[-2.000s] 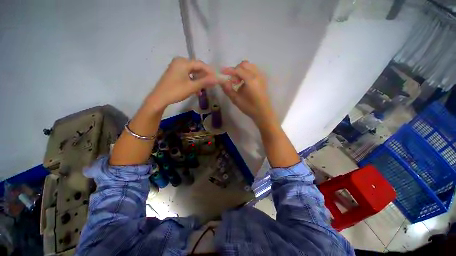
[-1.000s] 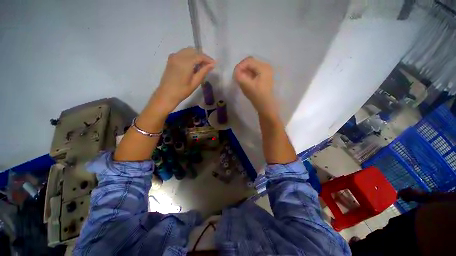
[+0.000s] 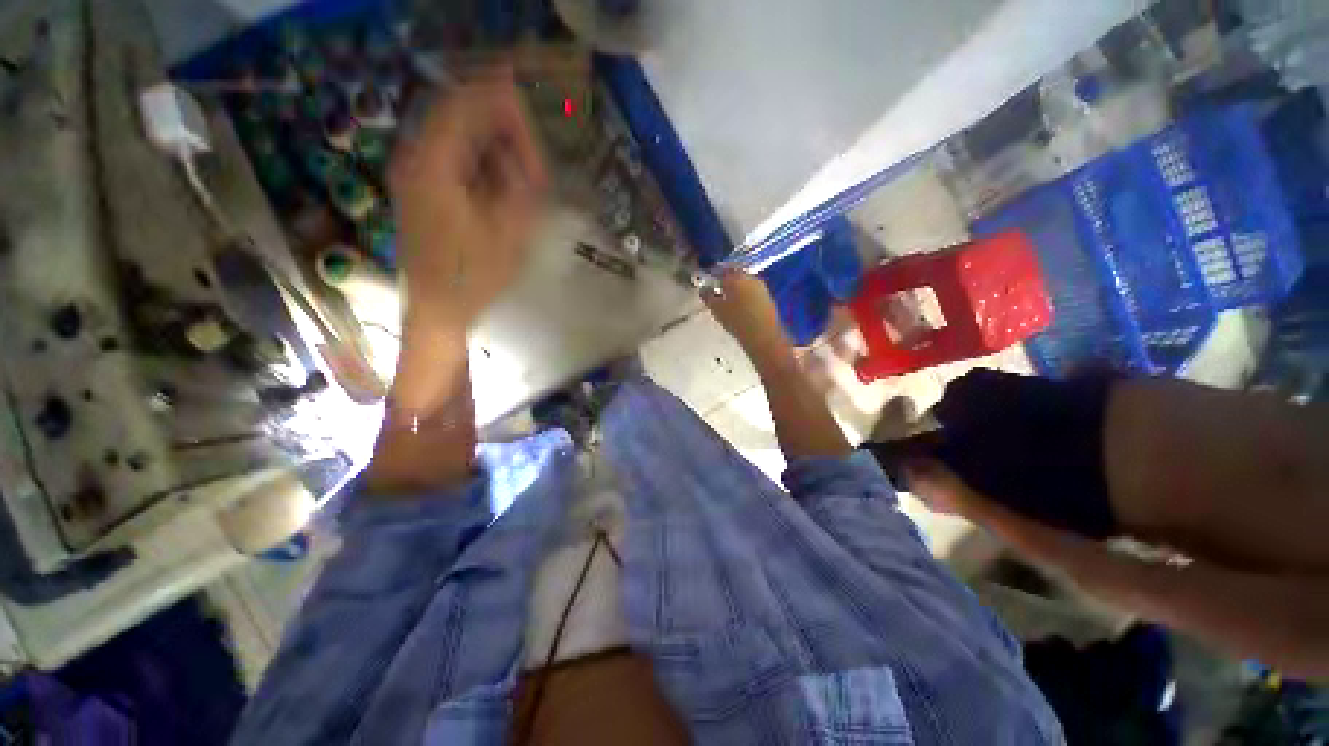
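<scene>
My left hand [image 3: 474, 197] is blurred, its fingers curled above the pale table [image 3: 561, 328] beside the thread cones [image 3: 347, 190]; whether it holds thread cannot be told. My right hand [image 3: 743, 306] is at the table's right front corner, its fingertips at a small shiny round piece [image 3: 710, 289], perhaps a bobbin. Whether they grip it is unclear. Dark narrow snips [image 3: 605, 260] lie on the table between my hands. Small bobbins [image 3: 631, 244] lie near the blue edge.
The beige sewing machine [image 3: 102, 306] fills the left, with a bright light beside it. A red stool [image 3: 1006, 299] and blue crates [image 3: 1122, 262] stand at the right. Another person's bare arm [image 3: 1210, 583] and dark clothing reach in from the right, close to my right sleeve.
The view has tilted down from the wall to the table. Both raised hands have come down, the left over the table, the right to its corner. The other person's arm is now larger in view.
</scene>
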